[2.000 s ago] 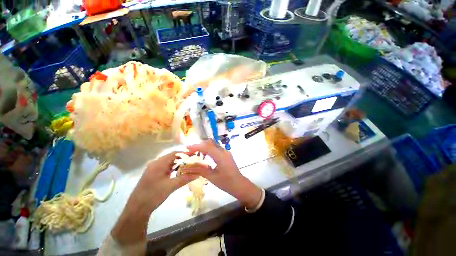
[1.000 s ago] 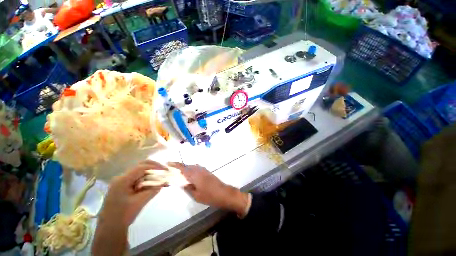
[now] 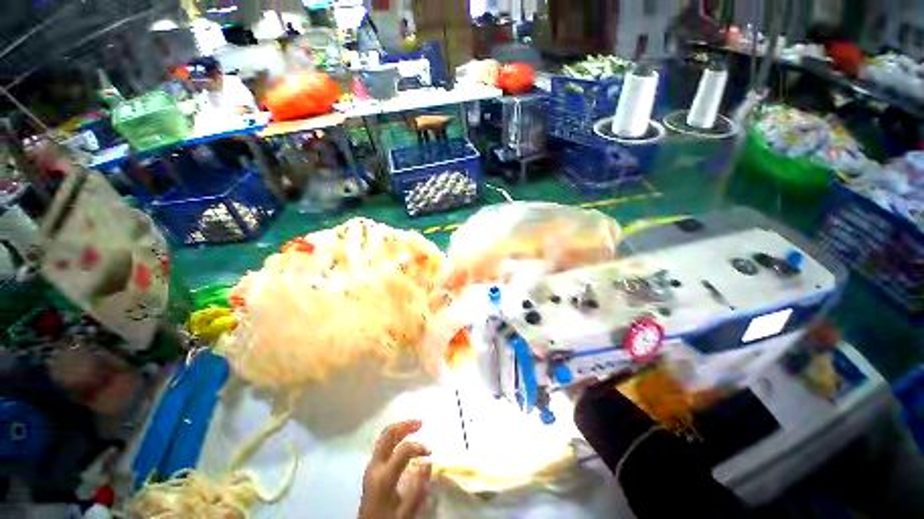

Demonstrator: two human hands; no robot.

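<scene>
My left hand (image 3: 393, 474) is at the bottom centre, fingers apart and slightly curled, with nothing visible in it. Cream cord-like pieces (image 3: 507, 474) lie just right of it on the white table, partly washed out by the lamp's glare. The white sewing machine (image 3: 699, 289) stands right of centre, with a blue guard (image 3: 525, 373) at its needle end. My right arm's dark sleeve reaches up to the machine's front. My right hand is not visible; machine head and glare cover that spot. The needle area cannot be made out.
A large cream pile with orange tips (image 3: 334, 309) lies on the left, a loose cream bundle (image 3: 193, 499) at lower left beside blue strips (image 3: 182, 416). A clear plastic bag (image 3: 537, 235) is behind the machine. Yellow loops (image 3: 661, 393) and a dark flat rectangle (image 3: 745, 421) are by the sleeve.
The view has tilted up. My hands, earlier together around the cream cords, are apart; my left hand is free of them, and my right arm has reached up to the machine, its hand out of sight.
</scene>
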